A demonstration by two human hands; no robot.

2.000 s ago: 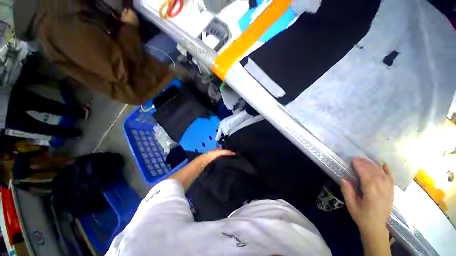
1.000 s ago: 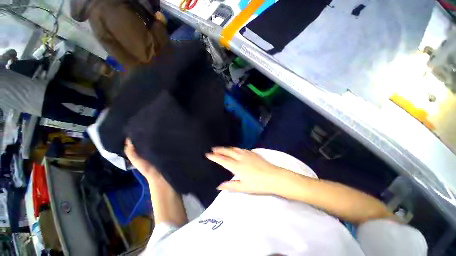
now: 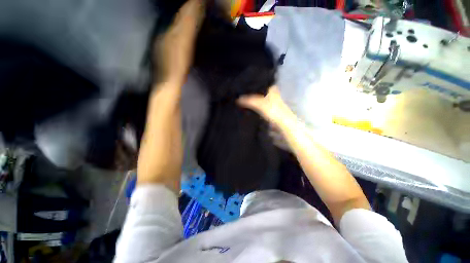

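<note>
A large black garment panel (image 3: 237, 138) hangs from the table's front edge down towards my lap. Its upper part lies over the table. My left hand (image 3: 178, 43) is raised at the upper left, blurred, against dark cloth; its fingertips and grip are unclear. My right hand (image 3: 260, 102) lies on the black panel with the thumb apart; whether it grips the cloth is unclear. Pale grey interfacing (image 3: 306, 49) lies on the table beyond the panel. A blurred grey and black cloth (image 3: 98, 46) fills the upper left.
A white sewing machine (image 3: 417, 56) with a blue stripe stands at the right. A yellow-orange piece (image 3: 358, 124) lies on its bed. The silver table edge (image 3: 397, 180) runs below. A blue perforated board (image 3: 208, 198) is beside my lap. Dark things lie on the floor at left.
The black panel has moved from my lap at left up to the table's edge. My left hand has risen, and my right hand has moved up and forward. The view has turned towards the machine.
</note>
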